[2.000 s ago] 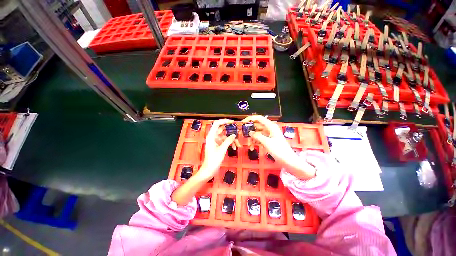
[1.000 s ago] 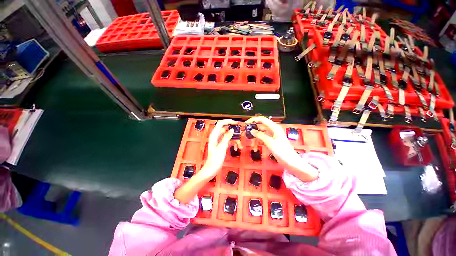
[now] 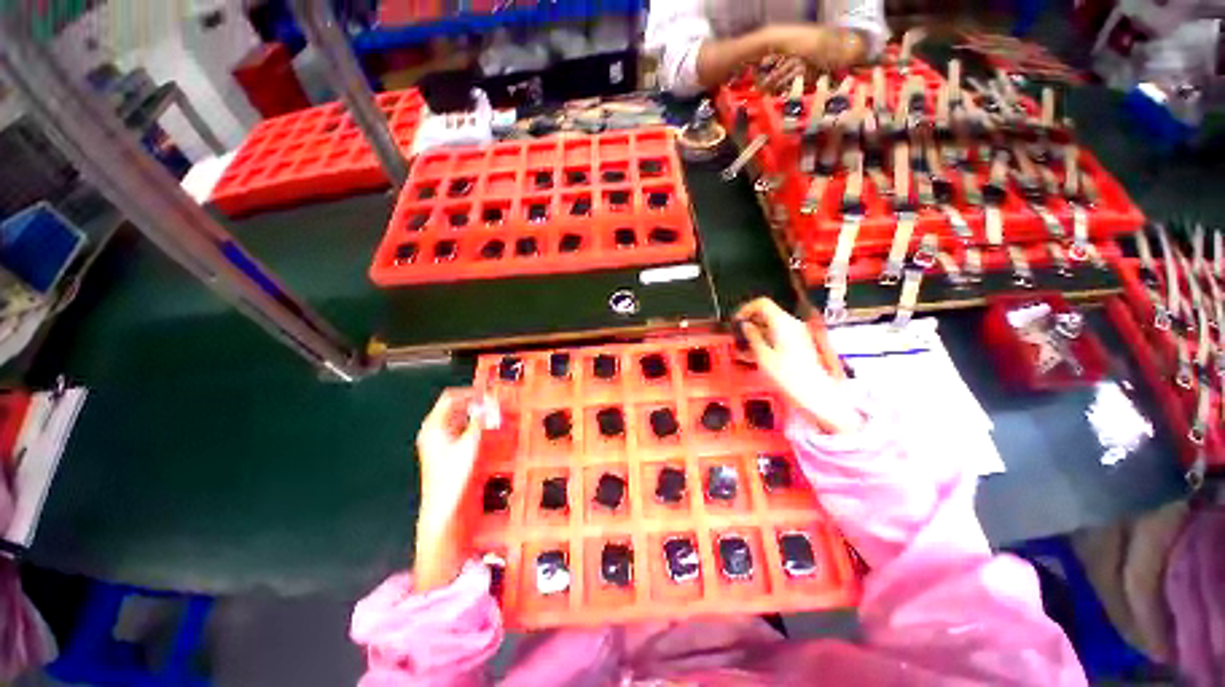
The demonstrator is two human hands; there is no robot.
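The red compartment tray [image 3: 645,521] lies nearest me at the bench edge, with dark watch heads [image 3: 609,490] in most pockets. My left hand [image 3: 446,450] is at its left edge, with the fingertips by a small shiny spot at the second-row pocket; whether they hold something is unclear. My right hand [image 3: 793,356] is at the far right corner, fingers bent down over a dark piece partly hidden beneath them; I cannot tell if it is gripped.
A second red tray [image 3: 537,262] sits on a green board [image 3: 511,311] with a ring-like piece [image 3: 623,302]. Strapped watches [image 3: 849,248] are heaped right, beyond a paper sheet [image 3: 927,389] and red box [image 3: 1021,342]. A metal post [image 3: 202,222] stands left. Another person's hands [image 3: 793,51] are behind.
My hands have parted from the tray's top middle, left hand to the left edge, right hand to the far right corner. Watch heads now show in the top middle pockets. Another person's hands have appeared.
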